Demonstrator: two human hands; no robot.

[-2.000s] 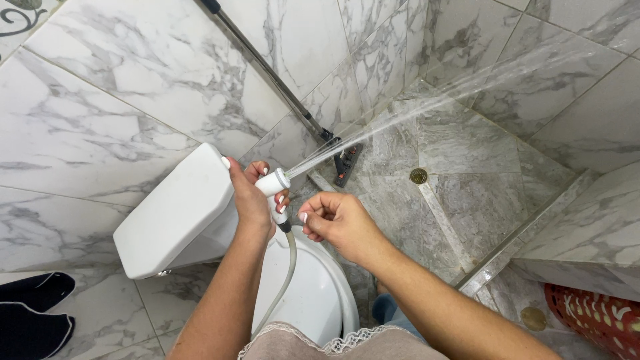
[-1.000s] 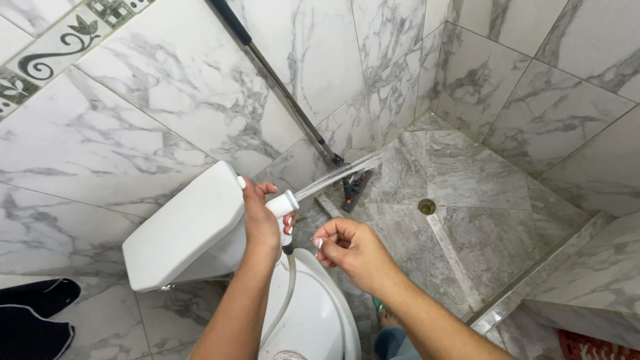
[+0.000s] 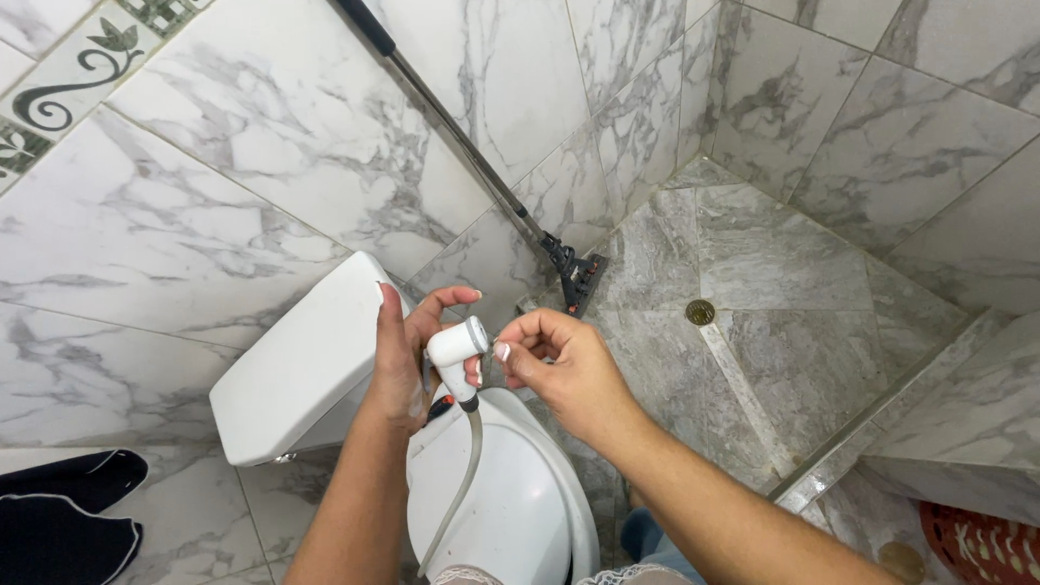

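Note:
A white bidet sprayer [image 3: 457, 349] with a grey hose [image 3: 465, 479] rests in my left hand [image 3: 410, 349]. The thumb and index finger are spread away from its body, while lower fingers are around its neck. My right hand [image 3: 561, 366] is just right of the spray face, thumb and index fingertip pinched together; whether something tiny is between them cannot be told. No water jet shows at the nozzle. Beneath the hands is a white toilet with a closed lid [image 3: 504, 504], its tank [image 3: 305, 357] to the left.
A long-handled floor tool [image 3: 487, 175] leans on the marble-patterned wall, its head on the grey shower floor. A round drain [image 3: 699, 312] and a raised shower curb [image 3: 886, 406] are at right. Dark fabric [image 3: 65, 528] lies lower left, a red perforated basket [image 3: 983, 544] lower right.
The water jet seen in both earlier frames has stopped. My left thumb and index finger have opened away from the sprayer, and my right fingertips have come close to its face.

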